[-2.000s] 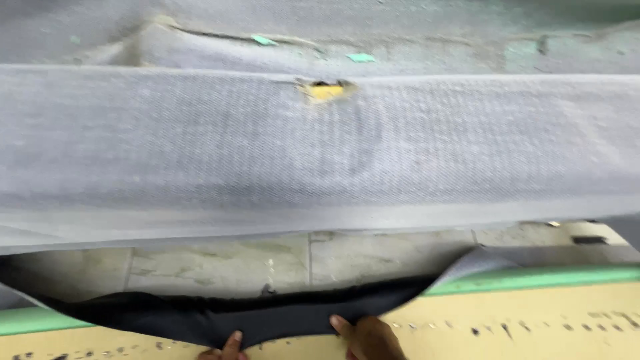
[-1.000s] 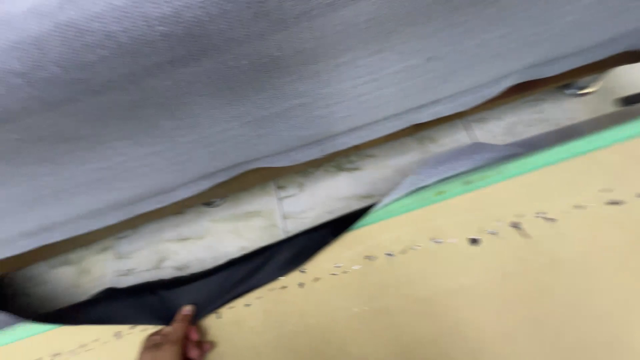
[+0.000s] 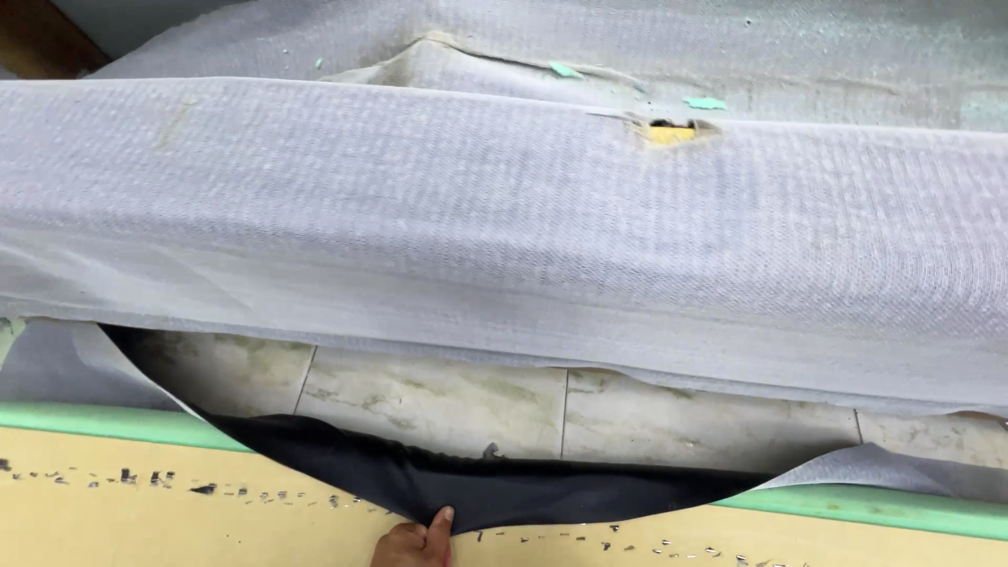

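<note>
My left hand (image 3: 413, 545) is at the bottom edge of the view, thumb uppermost, pinching the lower edge of a black fabric (image 3: 504, 496). This fabric is the dark underside or lining of a grey cover, pulled down in a shallow curve over a beige board (image 3: 157, 520). Grey textured fabric (image 3: 441, 197) spans the view above it, with a torn hole (image 3: 672, 134) showing yellow material. A green foam strip (image 3: 890, 512) runs along the board's edge on both sides of the black fabric. My right hand is out of view.
Marbled floor tiles (image 3: 441, 386) show in the gap between the grey fabric and the board. Rows of staples or torn dark bits (image 3: 299, 498) dot the board. Small green scraps (image 3: 705, 103) lie on the grey fabric behind. A brown wooden piece (image 3: 47, 39) stands at the top left.
Two seconds ago both my hands were at the black fabric's edge; my right hand has left the view. My left hand still holds the edge. The view has swung away and back.
</note>
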